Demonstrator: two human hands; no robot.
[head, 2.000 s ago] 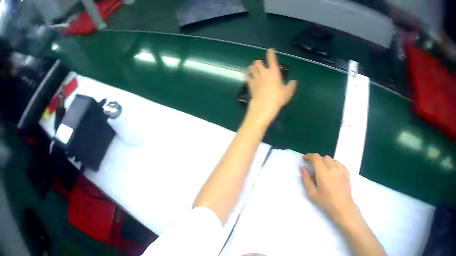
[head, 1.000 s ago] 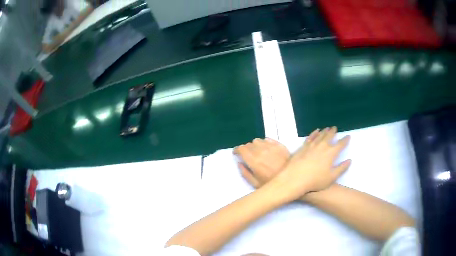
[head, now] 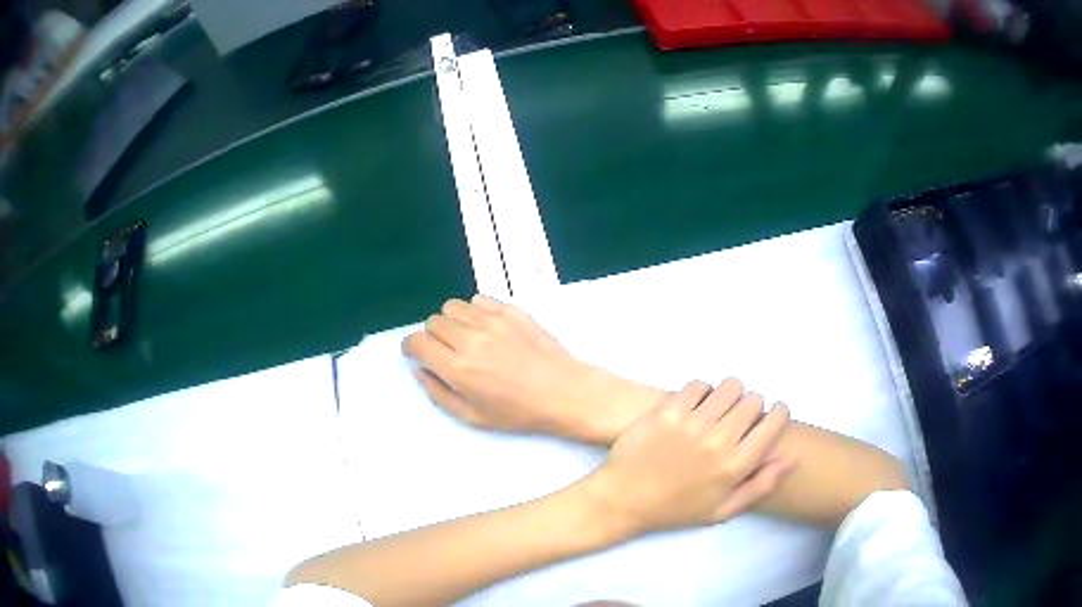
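Observation:
My right hand (head: 487, 362) lies palm down on the white surface at the near end of the white strip, fingers loosely curled and thumb apart, with nothing seen in it. My left hand (head: 706, 457) rests across my right forearm, fingers slightly spread, holding no object. My forearms cross. A black phone frame (head: 116, 285) lies on the green belt at the far left, away from both hands. A large glossy black tray (head: 1009, 439) is at the right edge, with a frame-like dark piece with a light part (head: 949, 296) in its upper slot.
The white strip (head: 516, 178) crosses the green belt (head: 664, 166). A red tray (head: 783, 21) is beyond the belt. Dark pieces (head: 335, 45) and a dark flat sheet (head: 131, 131) lie beyond it at left. A black box (head: 59, 545) and metallic-topped bottle (head: 56, 480) are at lower left.
The view has turned right, showing more of the black tray. My left hand first left the phone frame on the belt and crossed over my right hand; now it lies further up my right forearm.

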